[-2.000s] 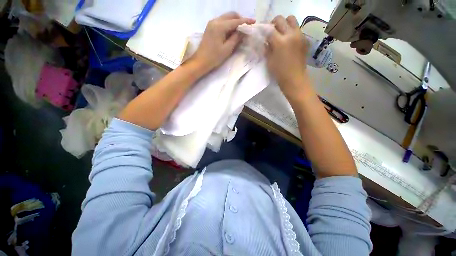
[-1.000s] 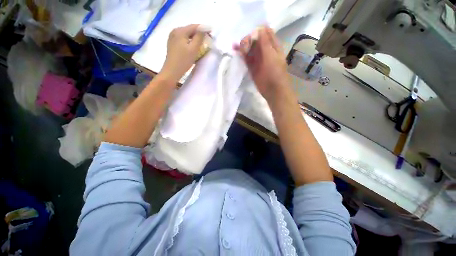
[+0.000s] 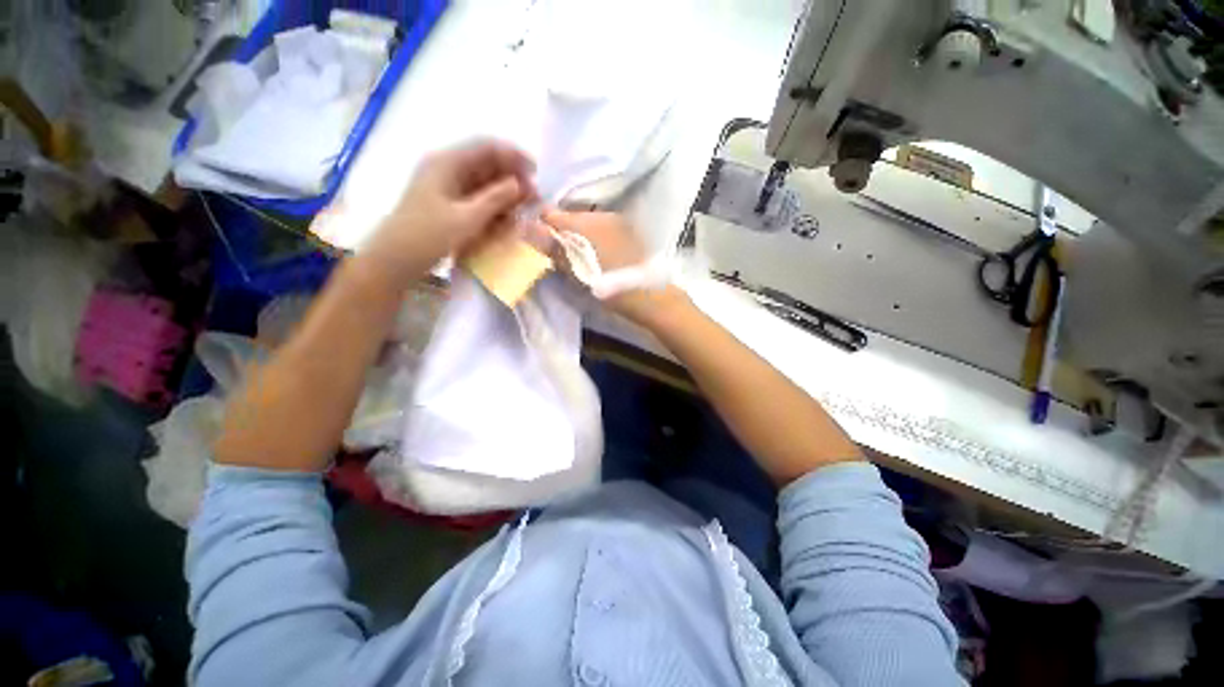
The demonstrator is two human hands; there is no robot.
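A bundle of white cut pieces (image 3: pixel 497 403) hangs from the table edge toward my lap, its upper part under my hands. A small yellowish piece (image 3: pixel 509 269) lies on the bundle just below my fingers. My left hand (image 3: pixel 463 201) is at the top of the bundle, fingers bent, slightly blurred. My right hand (image 3: pixel 600 251) is close beside it, with a thin white strip (image 3: pixel 580 255) looped over its fingers. The fingertips of both hands meet at the bundle, and their exact hold is partly hidden. More white fabric (image 3: pixel 604 134) lies on the table beyond my hands.
A blue plastic basket (image 3: pixel 352 132) with white pieces is at the upper left. The sewing machine (image 3: pixel 926 81) stands at the upper right. Dark snips (image 3: pixel 812 320), black-handled scissors (image 3: pixel 1027 275) and a pen (image 3: pixel 1046 362) lie right. A pink item (image 3: pixel 132 342) and translucent bags are low at left.
My hands have come together lower and nearer my body. The yellowish piece now shows on top of the bundle, and a white strip shows at my right hand. The view has shifted right.
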